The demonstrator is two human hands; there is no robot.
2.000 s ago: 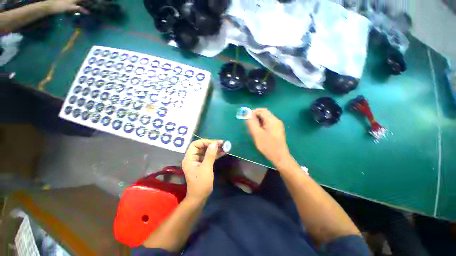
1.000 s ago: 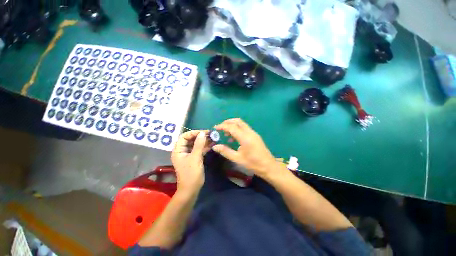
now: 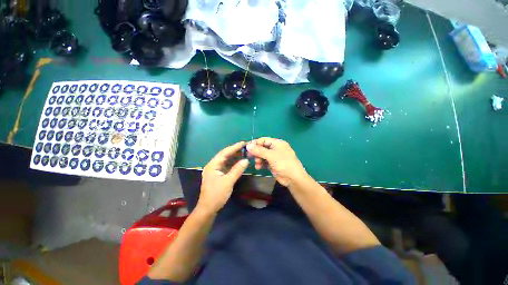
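My left hand [image 3: 219, 177] and my right hand [image 3: 277, 160] meet at the bench's front edge. A small dark round module [image 3: 244, 151] is pinched between their fingertips, seen nearly edge-on and partly hidden by the fingers. A thin pale wire [image 3: 254, 125] rises from the fingertips. The white foam tray [image 3: 175, 133] with rows of dark round modules lies to the left. Two black dome housings [image 3: 205, 85] stand behind my hands, each with a thin wire sticking up. Another black housing [image 3: 312, 104] stands open side up to the right.
A red wire bundle [image 3: 361, 101] lies right of the single housing. Whitish wrap [image 3: 312, 33] and a heap of black shells [image 3: 147, 33] lie at the back. More black parts [image 3: 65, 43] are at the far left. A blue-white packet [image 3: 472, 47] is far right. A red stool [image 3: 146, 245] stands below.
Both hands have come together at the module, right fingertips now touching it. The bench scene has shifted left in view. The neighbouring person's arm seen earliest at upper left is gone.
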